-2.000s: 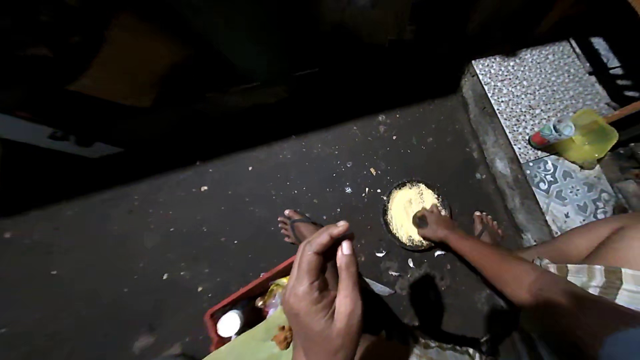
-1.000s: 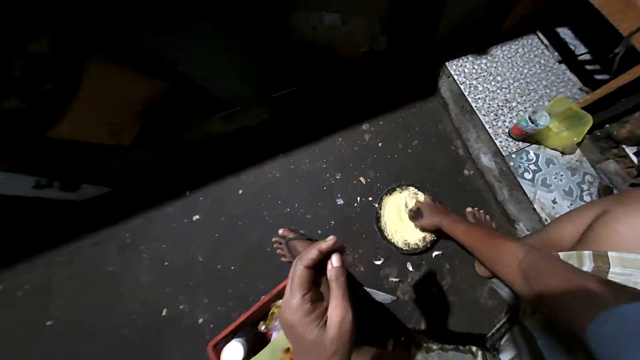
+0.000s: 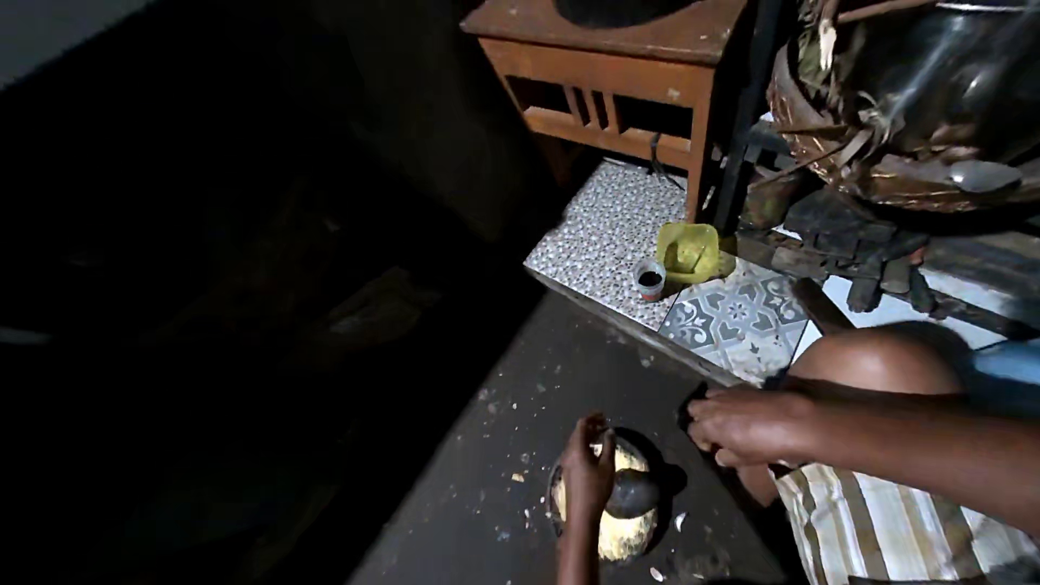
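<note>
A round dark stone mortar point(image 3: 555, 497) stands on the dark floor with pale yellow mash point(image 3: 624, 538) in it. A rounded dark pestle point(image 3: 632, 494) lies on the mash. My left hand point(image 3: 591, 463) reaches over the mortar's left side from below, its fingers and thumb curved near the upper rim; whether something is between the fingertips cannot be told. My right hand point(image 3: 743, 424) is to the right of the mortar, near my bent knee, away from the pestle. Its fingers are curled and their undersides are hidden. Striped cloth point(image 3: 877, 520) lies below my right forearm.
A tiled ledge point(image 3: 617, 236) rises beyond the mortar, with a yellow plastic container point(image 3: 689, 253) and a small cup of dark contents point(image 3: 649, 280) on it. Behind stands a wooden table point(image 3: 601, 61). Firewood point(image 3: 861, 252) and a large dark pot point(image 3: 934, 89) are at right.
My left hand has moved from the lower middle to the mortar. My right hand has left the mortar and is now to its right. The view has swung to the right.
</note>
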